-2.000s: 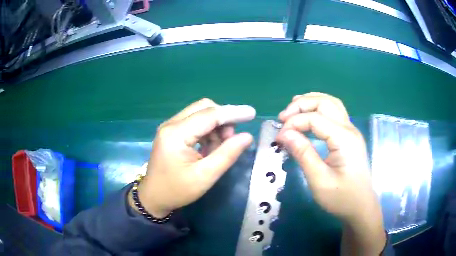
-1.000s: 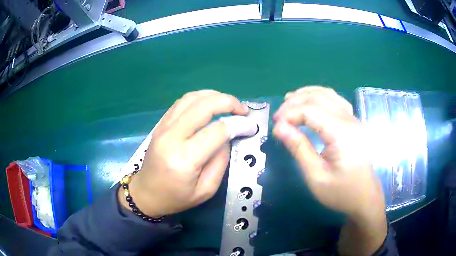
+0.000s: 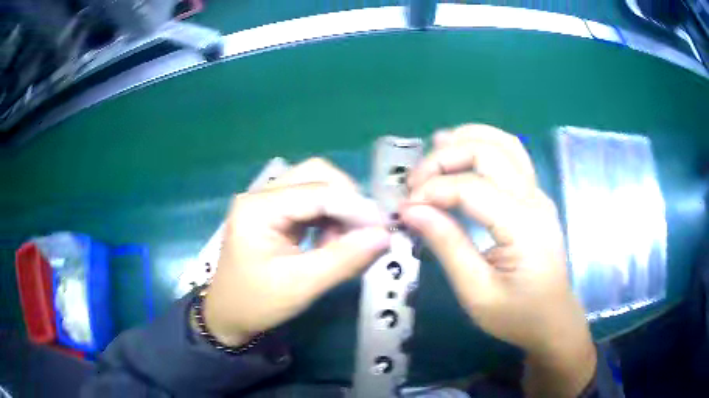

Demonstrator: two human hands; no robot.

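The grey finned housing (image 3: 375, 326) stands upright in front of me, its row of dark round ports facing up. My left hand (image 3: 291, 245) is at its left side, index finger and thumb tips close together over the bar; the index fingertip looks whitish. My right hand (image 3: 497, 241) is at its right side, thumb and index tips meeting over the same spot, close to the left fingertips. The image is blurred, and whether a tiny part is pinched between the fingertips cannot be told. A second ported housing (image 3: 211, 255) lies at the left, partly behind my left hand.
A clear shiny blister tray (image 3: 614, 225) lies at the right. A blue bin (image 3: 99, 291) with a plastic bag and whitish contents stands at the far left beside a red bin (image 3: 35, 291). Blue tape (image 3: 148, 284) marks the bench. Metal rails (image 3: 311, 35) run along the far side.
My left fingertips have moved down from the upper port, and the thumb shows near the index finger. My right hand has come left onto the bar, so both hands' fingertips meet.
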